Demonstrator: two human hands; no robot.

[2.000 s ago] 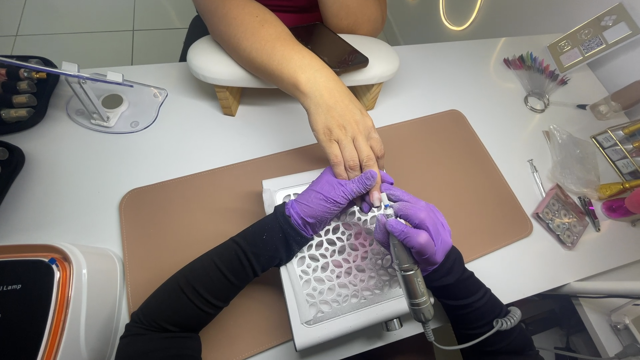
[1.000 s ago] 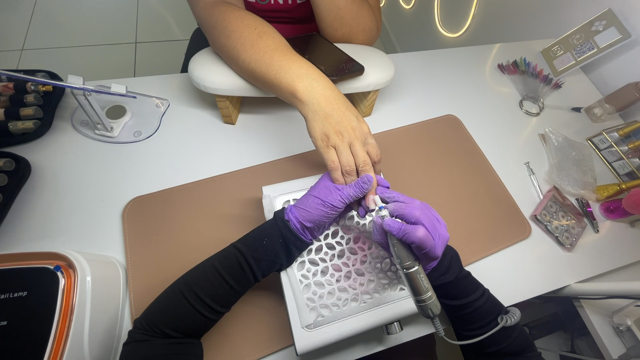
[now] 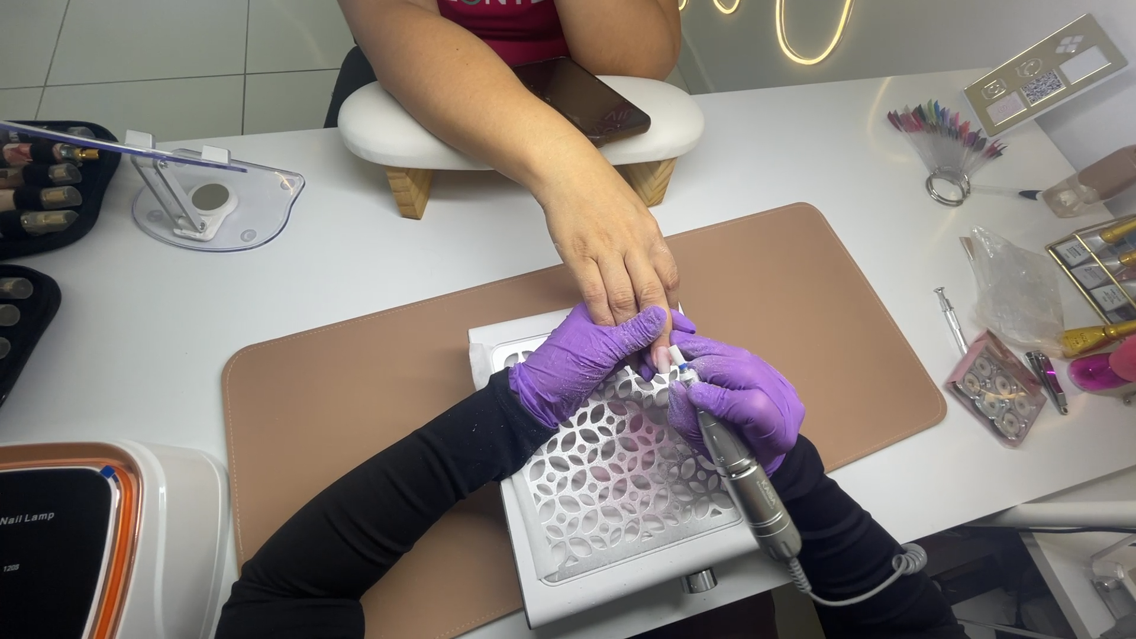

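My left hand (image 3: 586,359), in a purple glove dusted with white powder, holds a finger of another person's hand (image 3: 612,244) between thumb and fingers. In my right hand (image 3: 745,390), gloved alike, is a silver electric nail drill (image 3: 750,488), gripped like a pen. Its white bit (image 3: 677,357) is at the tip of the held finger's nail; whether it touches cannot be told. Both hands are over the upper edge of a white nail dust collector (image 3: 621,488) with a leaf-patterned metal grille. A coiled cord runs from the drill's lower end past my right sleeve.
The dust collector stands on a brown desk mat (image 3: 355,390). Beyond it is a white armrest (image 3: 382,124) with wooden legs and a phone (image 3: 586,98). A nail lamp (image 3: 177,532) and clear stand (image 3: 266,200) are left. Colour swatches (image 3: 945,146) and a pink case (image 3: 996,388) are right.
Both my hands keep their hold on the finger and the drill, with only slight shifts. Since two seconds ago, more of the other person's red top has come into view.
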